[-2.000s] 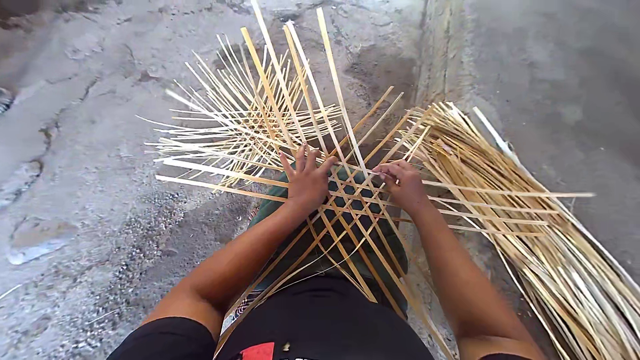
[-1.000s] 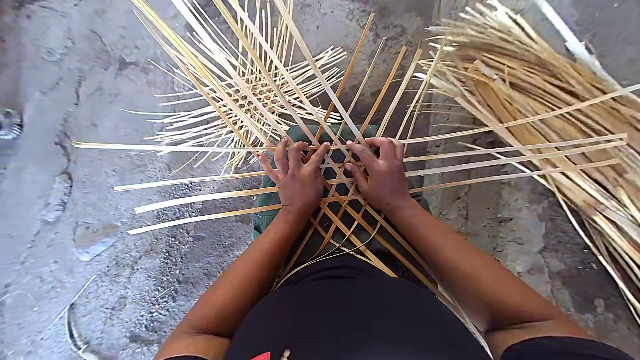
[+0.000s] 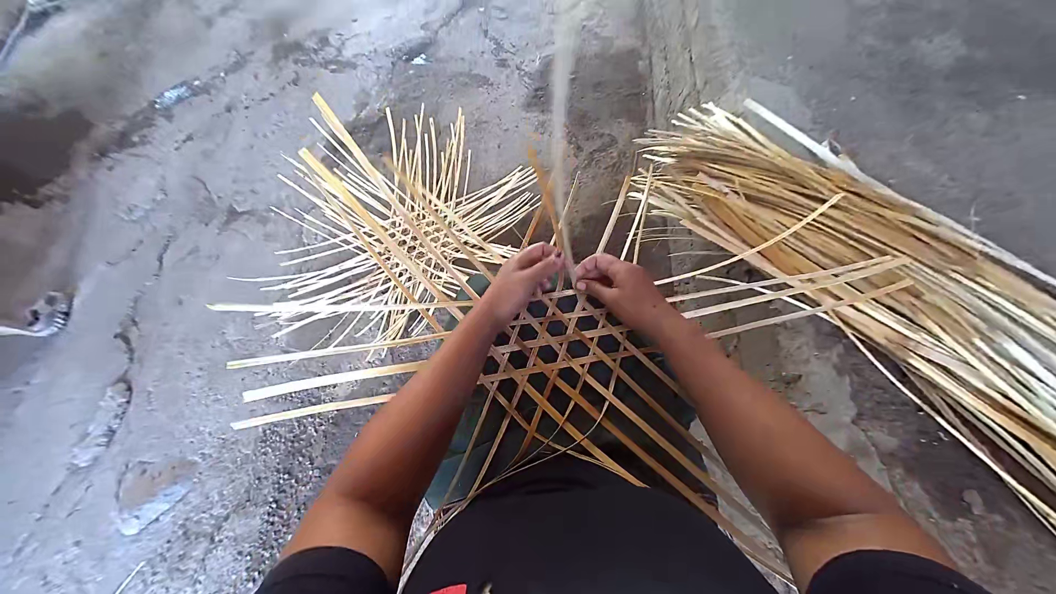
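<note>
An open hexagonal weave of flat bamboo-like strips (image 3: 561, 351) lies over my lap, its loose ends fanning out to both sides and toward my body. At its far edge my left hand (image 3: 530, 276) has thumb and fingers pinched close together by the upright strips; whether a strip is between them is hard to see. My right hand (image 3: 615, 285), just beside it, pinches a strip at the same edge. A blurred pale strip (image 3: 563, 124) rises between the two hands, its lower end near my right fingertips.
Beyond the left side of the weave, a second woven piece with splayed thin strips (image 3: 412, 235) rests on the rough concrete floor (image 3: 206, 247). A large bundle of loose strips (image 3: 866, 264) lies on the right.
Both hands were spread or resting on the weave a second ago; now their fingers are pinched at its far edge. A strip between them now stands up, blurred. The view has shifted.
</note>
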